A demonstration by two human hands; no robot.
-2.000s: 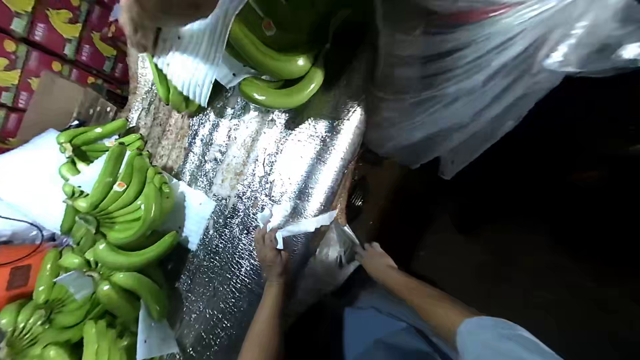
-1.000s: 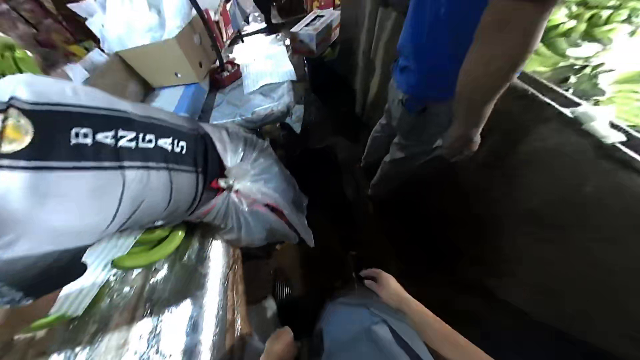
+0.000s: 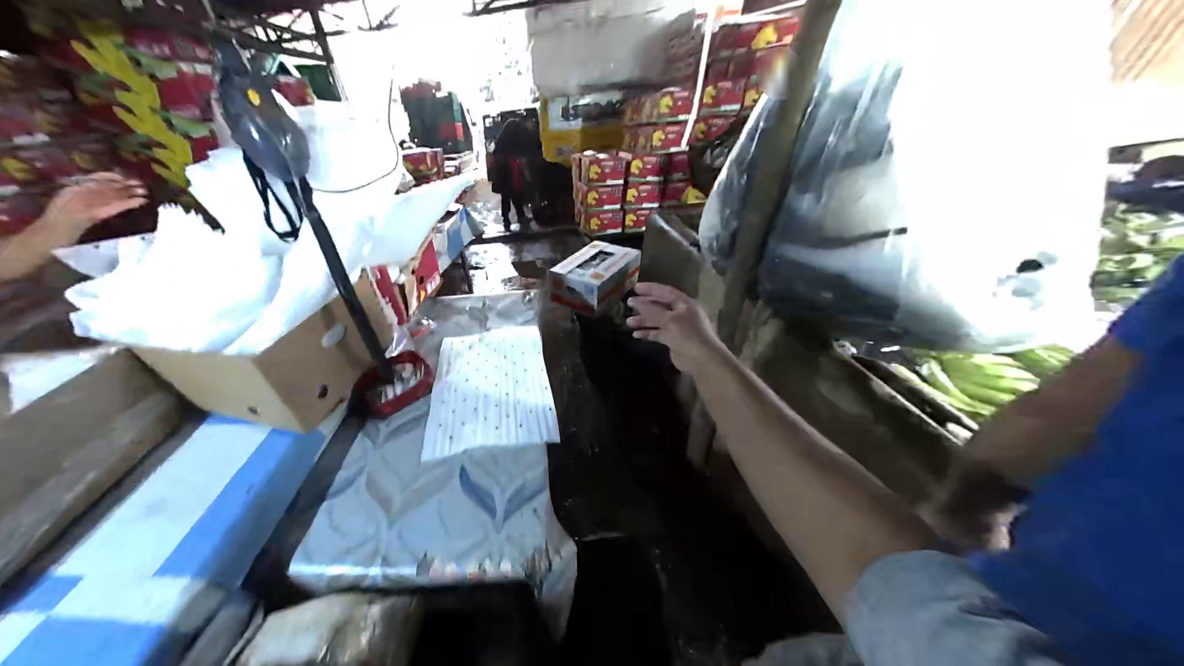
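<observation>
My right hand [image 3: 675,324] reaches forward at the middle with its fingers apart and nothing held. Just beyond and left of its fingertips is a small printed cardboard box [image 3: 595,276]; no clear contact shows. To the left, a perforated white sheet [image 3: 492,393] lies on a table with a patterned plastic cover [image 3: 416,518]. A black upright pole [image 3: 338,268] rises from a red ring-shaped base [image 3: 398,384] beside it. My left hand is out of view.
An open carton [image 3: 287,379] overflows with white sheets [image 3: 231,268] at left; another person's hand [image 3: 92,202] is beyond. A person in a blue shirt [image 3: 1096,499] is close at right, beside a wooden post [image 3: 772,176]. Red cartons [image 3: 606,196] are stacked ahead.
The view has swung up and away from the bananas and foil-covered surface. My right hand, earlier low near my lap, is now stretched forward. My left hand has left the view.
</observation>
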